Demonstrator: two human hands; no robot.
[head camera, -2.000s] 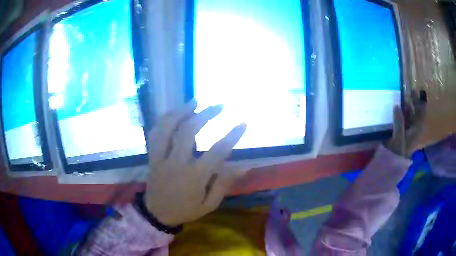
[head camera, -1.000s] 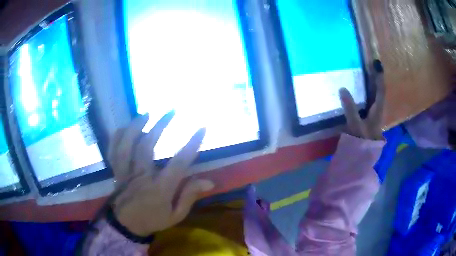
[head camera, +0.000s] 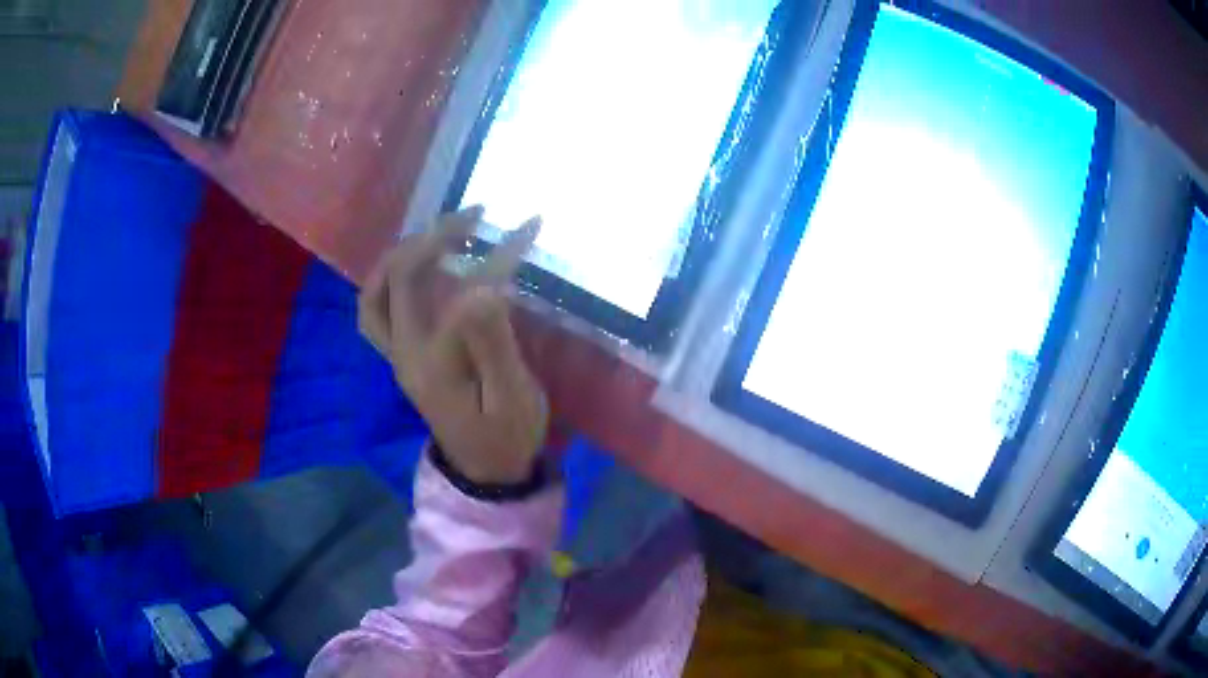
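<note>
Three lit tablets stand out in the head view: a left tablet (head camera: 609, 146), a middle tablet (head camera: 921, 252) and a right tablet (head camera: 1146, 490). Their screens are glaring white and blue inside black borders. Whitish sheets show around them. My left hand (head camera: 466, 358), bare with a dark wrist band, is at the lower left corner of the left tablet. Two fingertips reach over its lower screen edge; whether they touch is unclear. The hand holds nothing. My right hand is not in view.
The bench top (head camera: 358, 106) is reddish and covered in shiny clear plastic. A dark stack (head camera: 212, 66) lies at its upper left end. A blue bin with a red band (head camera: 225, 344) stands below the bench edge at left. A sliver of another tablet shows at the lower right edge.
The view has turned left and tilted. My left hand has gone from the glaring middle tablet to the tablet at the left end. My right hand has left the picture.
</note>
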